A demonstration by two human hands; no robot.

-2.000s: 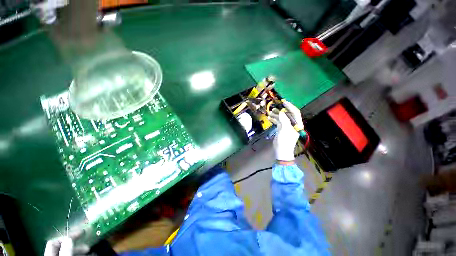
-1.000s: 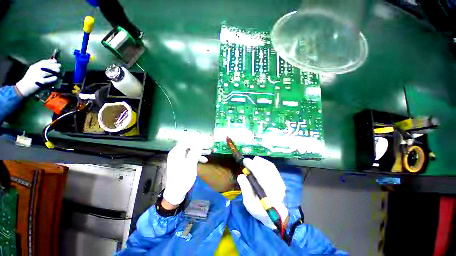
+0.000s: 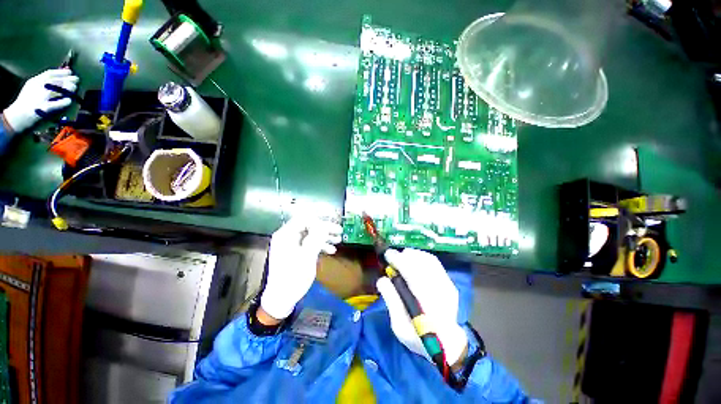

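Observation:
A large green circuit board (image 3: 431,150) lies on the green bench, solder side up. My gloved right hand (image 3: 423,304) holds the soldering iron (image 3: 405,293) like a pen, its tip at the board's lower left part. My gloved left hand (image 3: 296,256) is at the board's lower left corner, fingers pinched on the solder wire (image 3: 271,150). The wire runs down from the solder spool (image 3: 180,35) at the upper left. Glare on the board hides whether the wire end touches the tip.
The clear fume hood (image 3: 537,71) hangs over the board's upper right. A left tool box (image 3: 225,158) holds a white bottle (image 3: 190,112) and cream cup (image 3: 175,175). A right tool box (image 3: 574,229) holds yellow tape. Another person's gloved hand (image 3: 41,99) is at far left.
From an earlier position at the right tool box, my right hand has come to the board with the iron. Since one second ago both hands have stayed nearly still; the view has shifted slightly.

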